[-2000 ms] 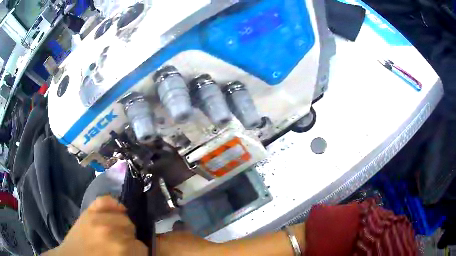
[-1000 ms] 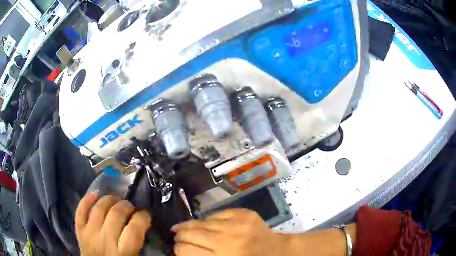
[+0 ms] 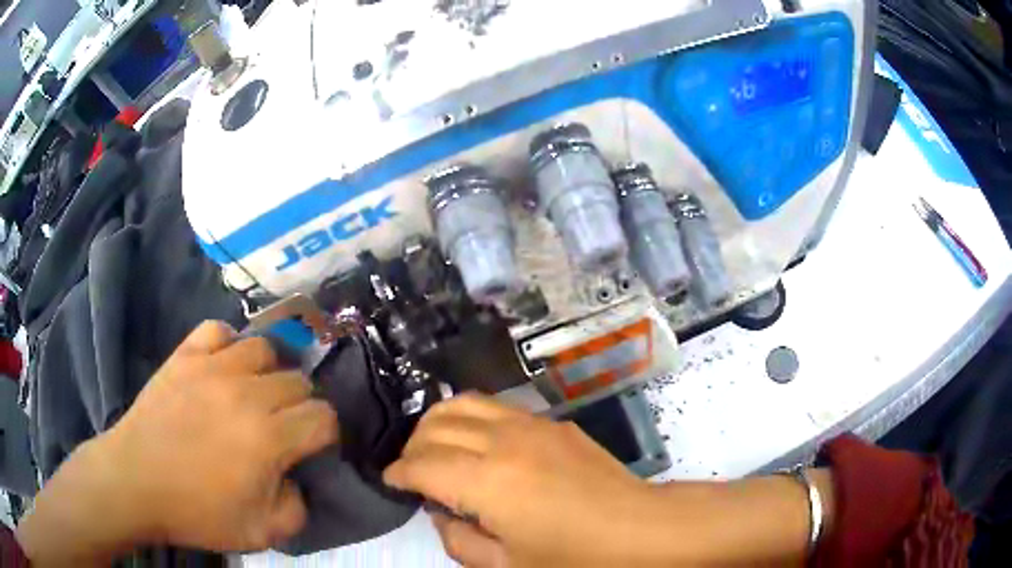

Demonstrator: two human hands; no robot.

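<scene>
A dark grey knit tube end [image 3: 344, 499] with a darker, near-black band [image 3: 357, 394] lies at the needle area [image 3: 405, 383] of the white overlock machine marked JACK [image 3: 333, 233]. My left hand [image 3: 211, 449] grips the grey fabric left of the needle area, fingers curled over it. My right hand [image 3: 499, 477] pinches the fabric edge just in front of the presser foot area. The exact seam under the foot is hidden by dark metal parts. The garment body [image 3: 100, 288] is heaped left of the machine.
Four grey tension dials [image 3: 472, 233] stand above the orange-and-white label [image 3: 603, 361]. The blue control panel [image 3: 766, 111] is upper right. Snips [image 3: 952, 244] and a round grey disc [image 3: 781, 364] lie on the white table. A recessed opening [image 3: 644, 433] is below the machine front.
My left hand has shifted to spread the grey fabric, more of which now shows. My right hand has come in from below to the fabric edge. The machine appears further right in view.
</scene>
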